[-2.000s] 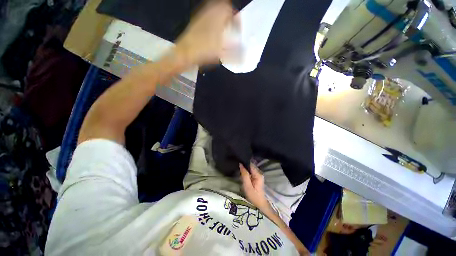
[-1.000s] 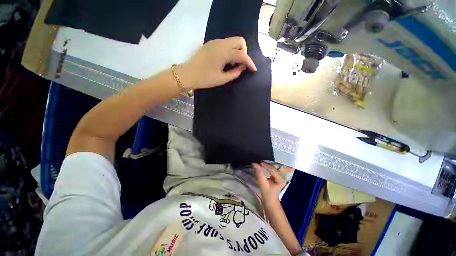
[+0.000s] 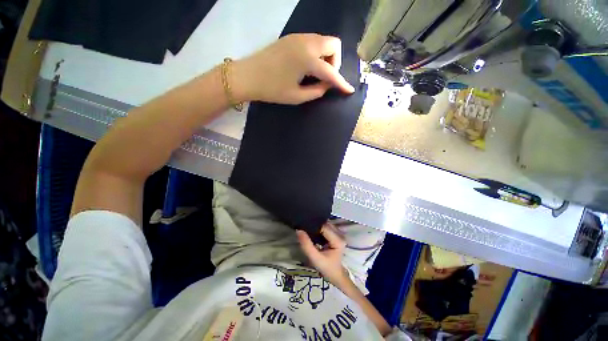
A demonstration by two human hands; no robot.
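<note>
A black cut panel [image 3: 293, 143] runs from beside the needle area of the cream-white sewing machine [image 3: 427, 30] across the table's front edge to the lap. My left hand [image 3: 297, 70] lies on the panel with bent fingers, its fingertips at the panel's right edge near the presser foot. Whether it pinches the cloth is hidden. My right hand [image 3: 323, 250] pinches the panel's lower end over the lap. The needle itself cannot be made out.
More black cut cloth [image 3: 120, 26] lies on the table at upper left. A clear packet [image 3: 475, 116] lies on the bed, right of the needle. Thread snips [image 3: 517, 194] lie near the front edge. A blue crate [image 3: 57, 193] stands at left, a cardboard box [image 3: 490, 293] at lower right.
My left hand, blurred and farther back two seconds ago, now lies on the panel near the needle. The panel lies straighter and narrower. Its lower end and my right hand have shifted left since one second ago.
</note>
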